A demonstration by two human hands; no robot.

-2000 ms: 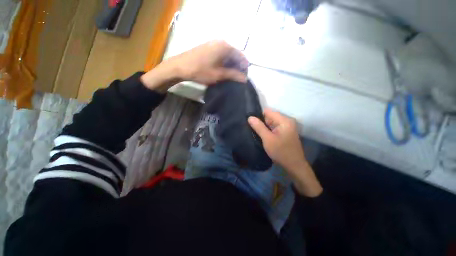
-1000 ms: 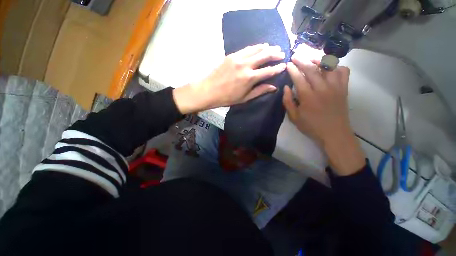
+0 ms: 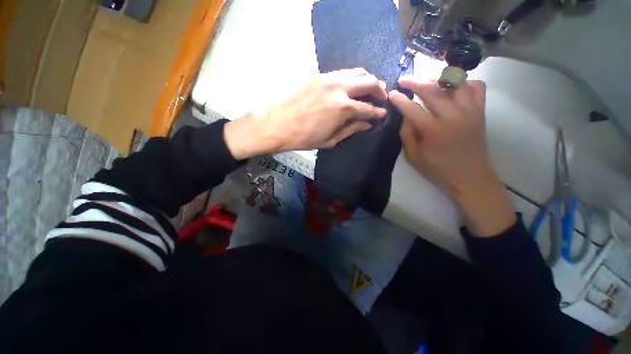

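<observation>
A dark fabric piece [image 3: 356,41] lies on the white machine table, its near end hanging over the front edge above the jeans. The presser foot and needle area [image 3: 408,59] is at its right edge under the lamp. My left hand [image 3: 325,110] is on the fabric with fingers bent, pinching a fold near the right edge. My right hand [image 3: 446,124] has its fingertips on the same edge, just below the presser foot. The fingertips of both hands nearly touch. The needle tip itself cannot be made out.
Blue-handled scissors [image 3: 562,207] lie on the table at the right. A white box [image 3: 605,294] is at the lower right. The machine head [image 3: 574,48] overhangs the upper right. Cardboard with orange tape [image 3: 104,76] and a grey tray [image 3: 137,8] are at the left.
The fabric went from being held over the lap to lying under the presser foot. Over the last second it moved slightly up, and my left fingers changed from flat to bent, pinching.
</observation>
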